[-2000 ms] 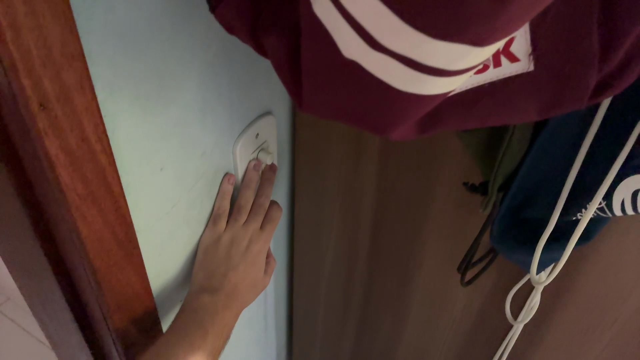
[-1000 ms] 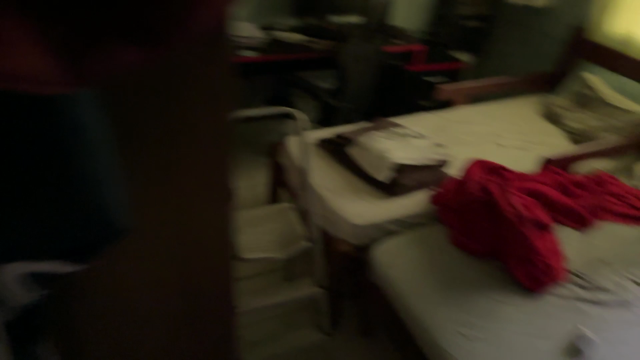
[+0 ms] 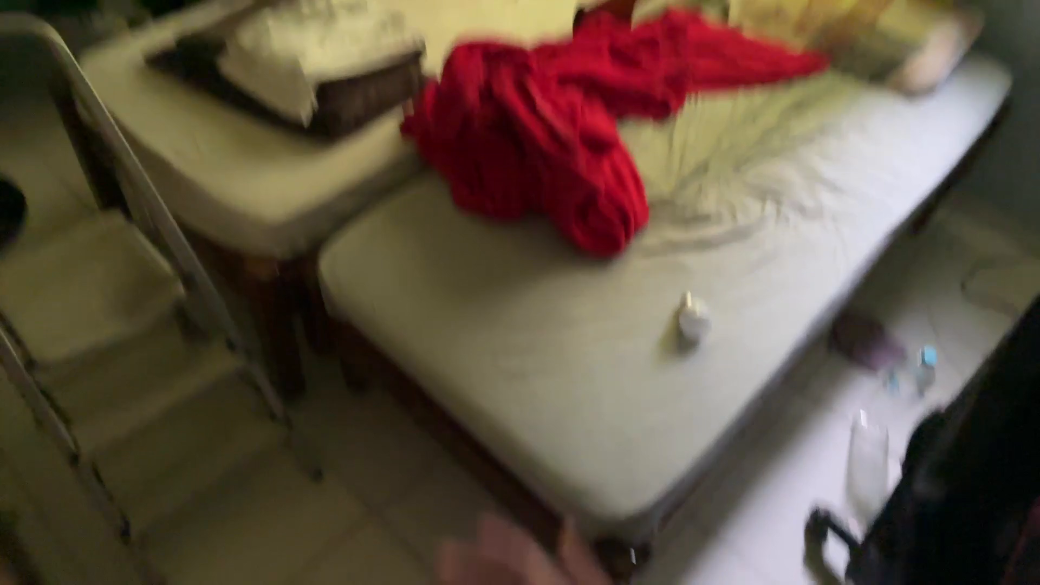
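At the bottom edge of the head view, my left hand (image 3: 520, 556) shows only as blurred fingers, apart, with nothing seen between them. The frame cuts off the rest of it. It is nearest to the front corner of a low bed with a pale sheeted mattress (image 3: 520, 357). On that mattress lie a crumpled red cloth (image 3: 536, 138) and a small whitish object (image 3: 692, 321), too blurred to name. My right hand is out of view.
A folding step stool (image 3: 97, 284) stands at left, beside a second, higher bed (image 3: 203, 179) bearing a dark and white pile (image 3: 325, 65). On the tiled floor at right lie a clear plastic bottle (image 3: 868, 463) and a purplish item (image 3: 868, 341). A dark shape (image 3: 959, 455) fills the lower right.
The view has swung from the wall switch, which a hand was touching two seconds ago, to the beds. One second ago no hand showed; now fingers are at the bottom edge.
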